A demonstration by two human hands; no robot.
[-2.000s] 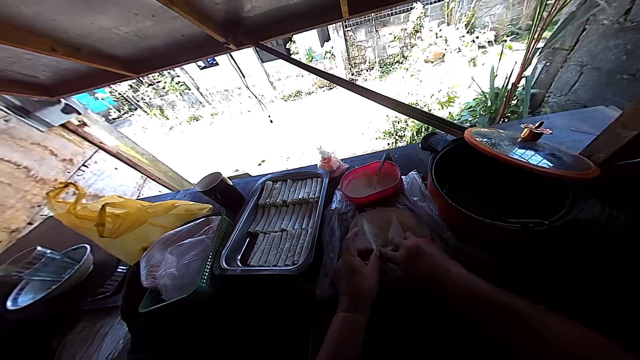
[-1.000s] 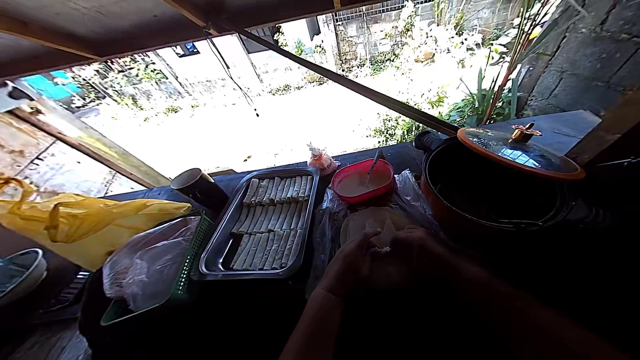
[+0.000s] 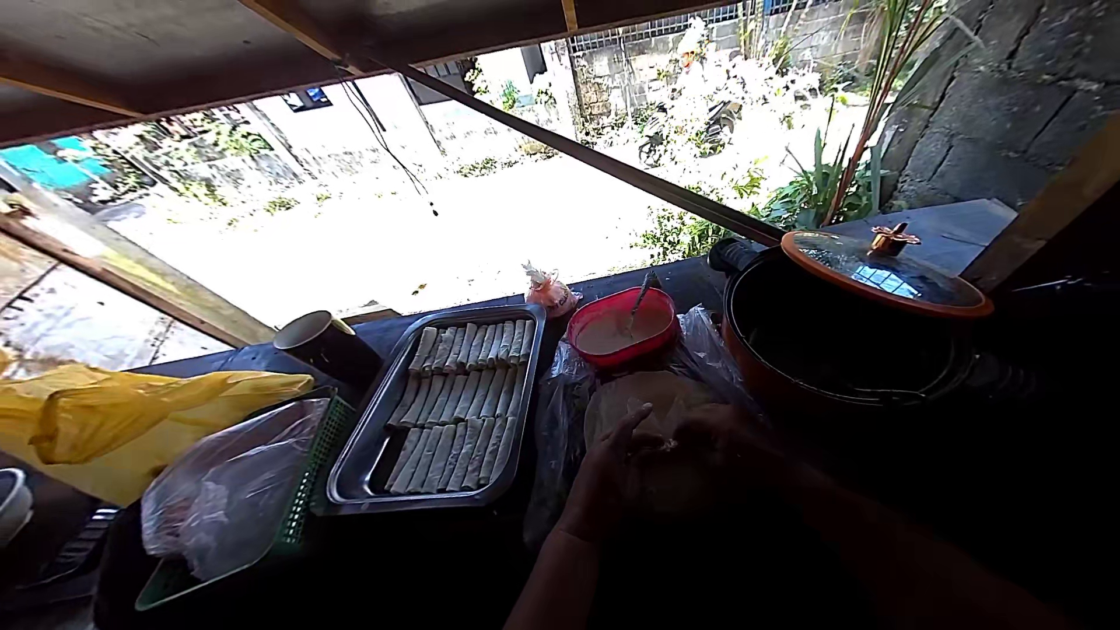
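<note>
My left hand point(image 3: 608, 477) and my right hand point(image 3: 722, 442) meet over a stack of thin round wrappers point(image 3: 643, 394), fingers bent around a small pale piece that is hard to make out in the shade. Just beyond them stands a red plastic container point(image 3: 669, 328) of light brown mixture with a spoon handle point(image 3: 646, 291) rising from it. To the left lies a metal tray point(image 3: 350, 477) holding three rows of thin uncooked rolls point(image 3: 464, 394). Deep shadow covers most of the right hand, so its grip is unclear.
A large dark pot point(image 3: 744, 359) with a glass lid point(image 3: 884, 276) tilted on its rim stands at right. Left are a green basket point(image 3: 311, 472) with a clear plastic bag point(image 3: 227, 499), a yellow bag point(image 3: 166, 420) and a dark mug point(image 3: 328, 346). A small tied bag point(image 3: 551, 291) sits behind.
Both hands stay over the wrappers. The white folded piece seen between the fingers earlier shows less now, and the left thumb and fingers are more spread.
</note>
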